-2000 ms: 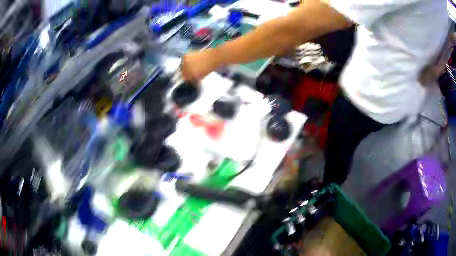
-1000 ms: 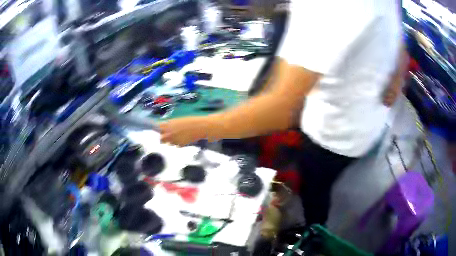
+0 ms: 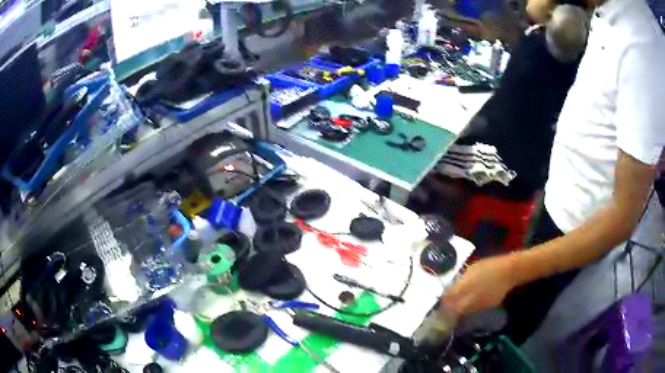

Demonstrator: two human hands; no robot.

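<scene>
Neither of my hands can be made out. A black electric screwdriver (image 3: pixel 343 329) lies across the green strips at the bench's front edge. Blue-handled pliers (image 3: pixel 284 329) lie beside it, next to a round black ear pad (image 3: pixel 239 331). More black ear pads (image 3: pixel 271 275) lie in a group to the left. A thin dark tool, perhaps tweezers (image 3: pixel 368 287), lies on the white top (image 3: pixel 390 251) near a red wire bundle (image 3: pixel 339 244). A black ear cup (image 3: pixel 438 255) sits at the right edge.
A person in a white shirt (image 3: pixel 601 138) stands at the right, one hand (image 3: pixel 477 285) low by the bench edge. A green bin (image 3: pixel 503 355) and purple stool (image 3: pixel 631 331) are below. A green reel (image 3: pixel 217 261) and blue cup (image 3: pixel 164 335) stand left. A green-topped bench (image 3: pixel 386 156) is behind.
The view has swung and steadied, showing more of the bench behind. The other person's hand has moved from above the back of the white bench to its right edge.
</scene>
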